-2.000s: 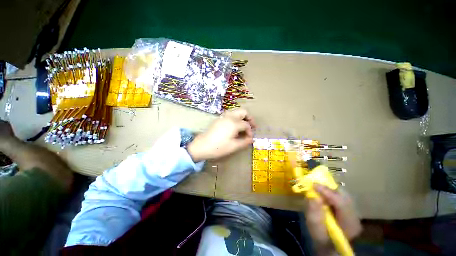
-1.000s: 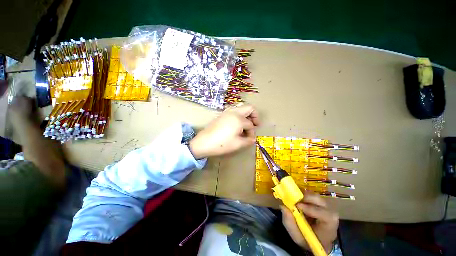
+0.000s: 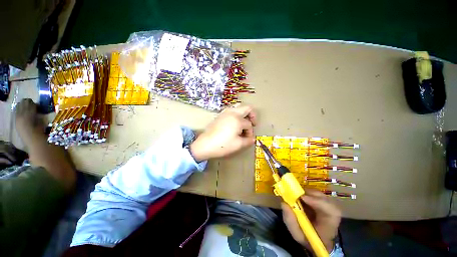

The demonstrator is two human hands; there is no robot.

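Observation:
The yellow-orange circuit board panel (image 3: 293,168) lies flat on the cardboard. Several wire leads with white plugs (image 3: 345,169) stick out from its right edge. My right hand (image 3: 314,216) holds the yellow soldering iron (image 3: 293,193), its dark tip at the panel's top left corner. My left hand (image 3: 230,131) is at that same corner with fingertips pinched together, close to the tip. Whatever the fingers may hold is too small to tell.
A clear bag of leads (image 3: 193,70) lies behind my left hand. A stack of wired panels (image 3: 77,95) and a spare panel (image 3: 126,83) are at the left, near another person's arm (image 3: 45,145). A black holder (image 3: 423,85) stands far right.
Over two seconds, the iron has moved left from the panel's right part to its top left corner, uncovering the leads. My left hand has stayed nearly in place. The other person's arm has moved.

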